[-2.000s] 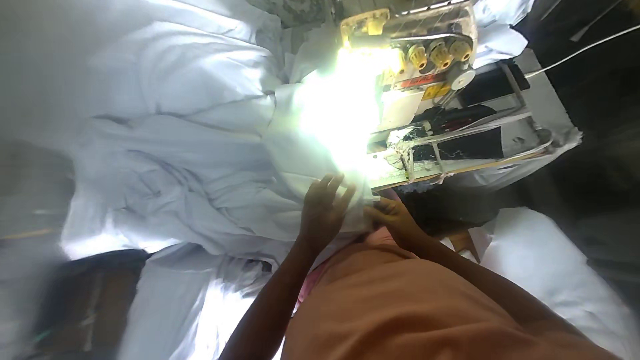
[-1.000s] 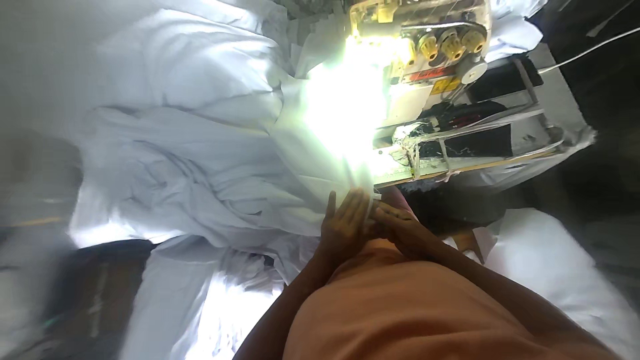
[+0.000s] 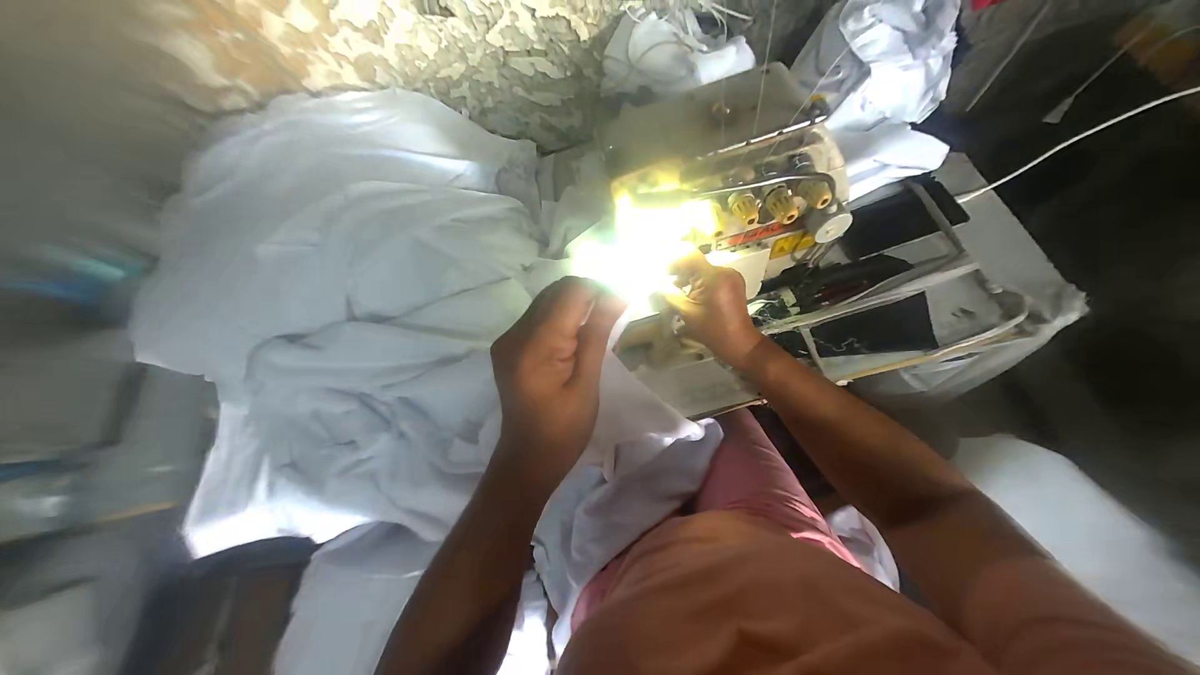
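An overlock sewing machine (image 3: 750, 202) with a row of yellow tension dials stands at the upper middle, its needle area lost in the glare of a bright lamp. White fabric (image 3: 403, 281) spreads over the left side and hangs down toward my lap. My left hand (image 3: 553, 375) pinches the fabric between thumb and fingers, just left of the glare. Close to the machine's front, my right hand (image 3: 712, 305) has its fingers curled at the edge of the glare; whether it holds cloth or thread cannot be made out.
More white cloth (image 3: 891, 66) lies behind the machine, by a rough wall (image 3: 469, 47). Right of the machine is a metal frame (image 3: 937, 347) with loose threads. A white cable (image 3: 1078, 141) runs off at the right. White material (image 3: 1069, 516) lies at the lower right.
Both hands have moved up from near my body toward the lamp and machine. The near part of the fabric now hangs over my lap. The view has shifted, showing more of the wall.
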